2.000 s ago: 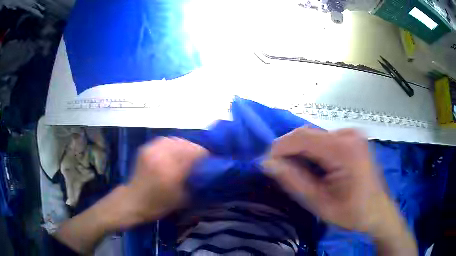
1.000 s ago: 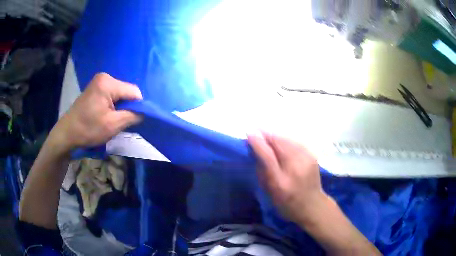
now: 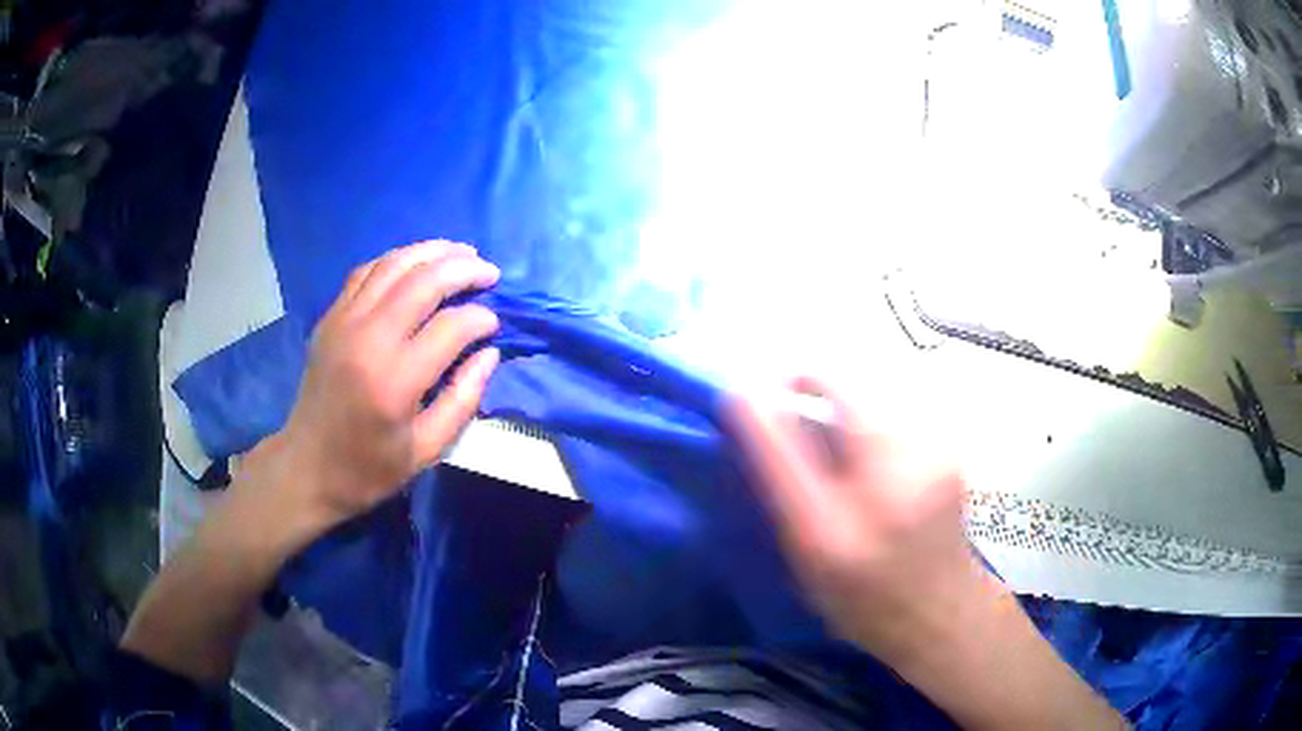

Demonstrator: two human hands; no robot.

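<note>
A strip of blue fabric [image 3: 614, 374] is stretched between my two hands over the front edge of the white table. My left hand [image 3: 400, 357] grips its left end, with fingers curled over the cloth. My right hand [image 3: 843, 500], slightly blurred, pinches its right end. Some of the cloth hangs below the table edge, and a flap shows left of my left wrist. A large flat blue fabric panel [image 3: 393, 129] lies behind on the table, partly washed out by glare.
Black snips [image 3: 1257, 424] lie at the right, beside the cream machine bed [image 3: 1214, 350]. The sewing machine head [image 3: 1214, 129] is at the upper right. A printed measuring scale [image 3: 1114, 536] runs along the table's front right. More blue cloth [image 3: 1171, 664] hangs below the edge.
The fabric, first bunched between my hands in front of the table, is now stretched out over its edge. My left hand has moved up and left, then slightly right. The view has shifted.
</note>
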